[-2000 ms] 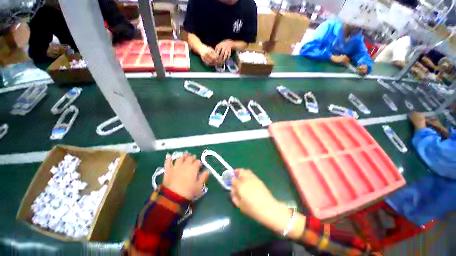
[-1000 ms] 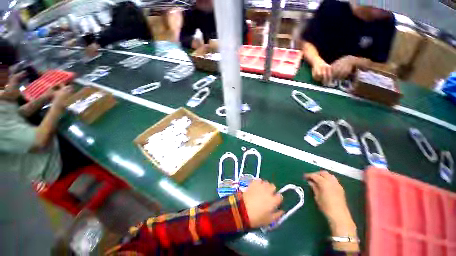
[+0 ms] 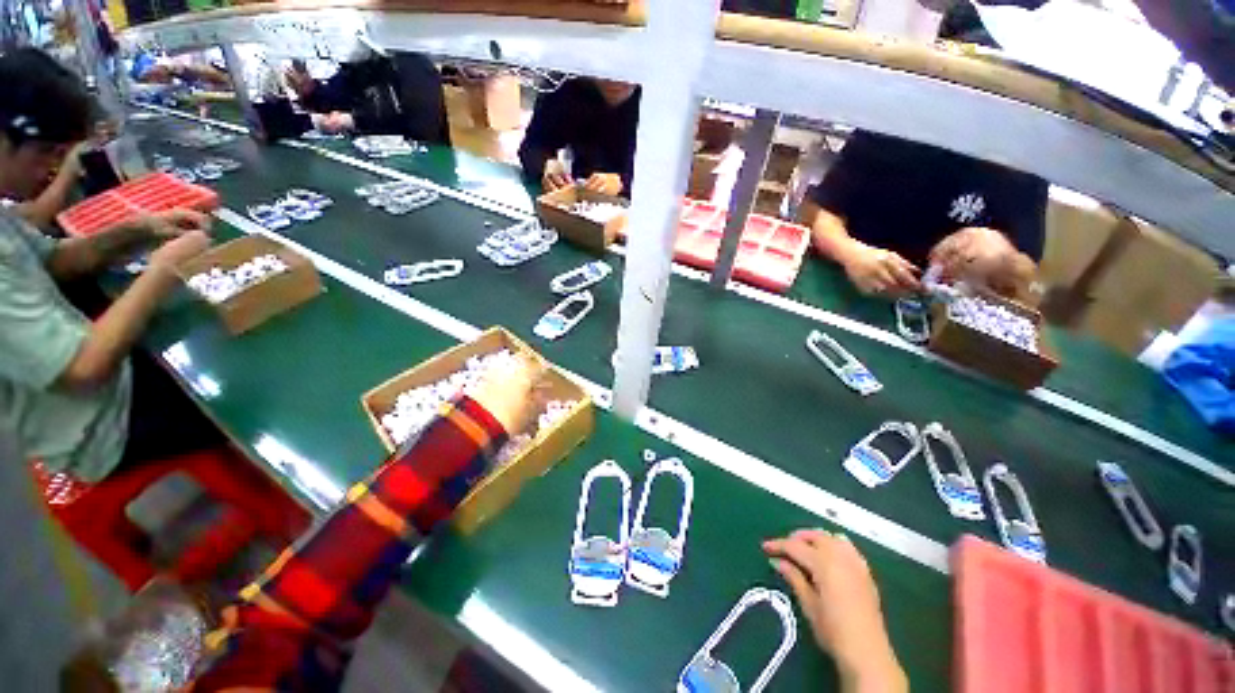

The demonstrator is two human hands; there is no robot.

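My left hand (image 3: 507, 393) is in the open cardboard box (image 3: 490, 490) of small white plastic parts (image 3: 431, 404); its fingertips are hidden among the parts, so I cannot tell whether it holds one. My right hand (image 3: 829, 579) is over the green bench, fingers apart and empty. Just left of it lies one white loop unit (image 3: 742, 647) with a blue and white end, cut by the bottom edge. Two more loop units, one (image 3: 597, 531) and another (image 3: 660, 525), lie side by side between the box and my right hand.
A salmon-pink tray (image 3: 1084, 623) is at the lower right. A white post (image 3: 660, 203) rises from the rail beyond the bench. Loop units lie on the green belt (image 3: 731, 406). People sit across the belt, and one person (image 3: 61, 325) sits at the left with another parts box (image 3: 251, 301).
My left hand has moved from the loop units on the bench into the parts box. My right hand stays near the third loop unit. The view has shifted.
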